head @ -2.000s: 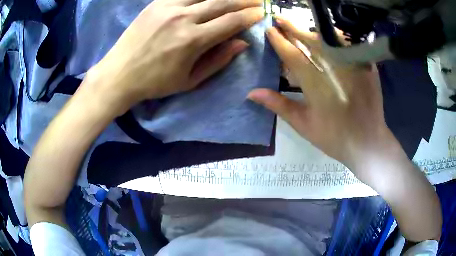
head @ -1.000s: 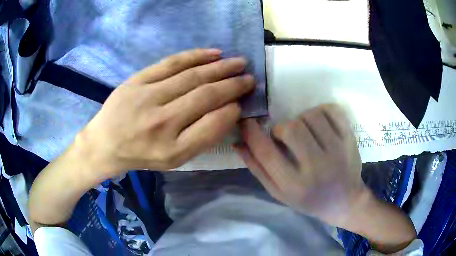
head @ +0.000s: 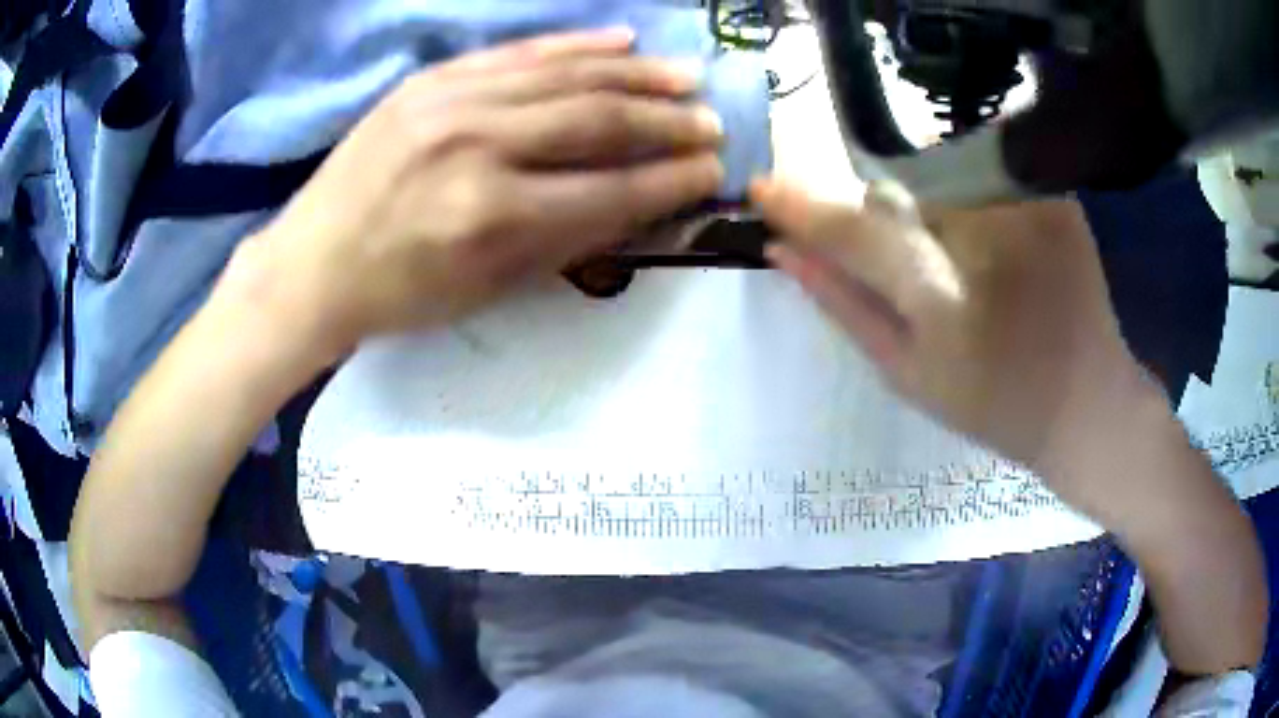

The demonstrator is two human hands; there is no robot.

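The grey-blue fabric panel (head: 739, 119) lies at the upper middle, its right edge near the small metal parts of the sewing machine (head: 743, 20). My left hand (head: 484, 197) lies over the panel with its fingers pointing right, holding the cloth down near its front corner. Its thumb is mostly hidden. My right hand (head: 982, 316) is just right of that corner, blurred, with a fingertip at the cloth's edge. Whether it pinches the cloth cannot be told. The cloth under my left palm is hidden.
The dark machine head (head: 1094, 84) overhangs my right hand. A dark navy piece (head: 1164, 267) lies right. The white table (head: 561, 407) has a printed scale along its front edge. Fabric is heaped at left (head: 119, 267). Blue baskets (head: 1066, 631) are below.
The panel's front edge, near the scale two seconds ago, is now higher up by the machine. Both hands have moved up from the table's front since one second ago. The machine head is back in view.
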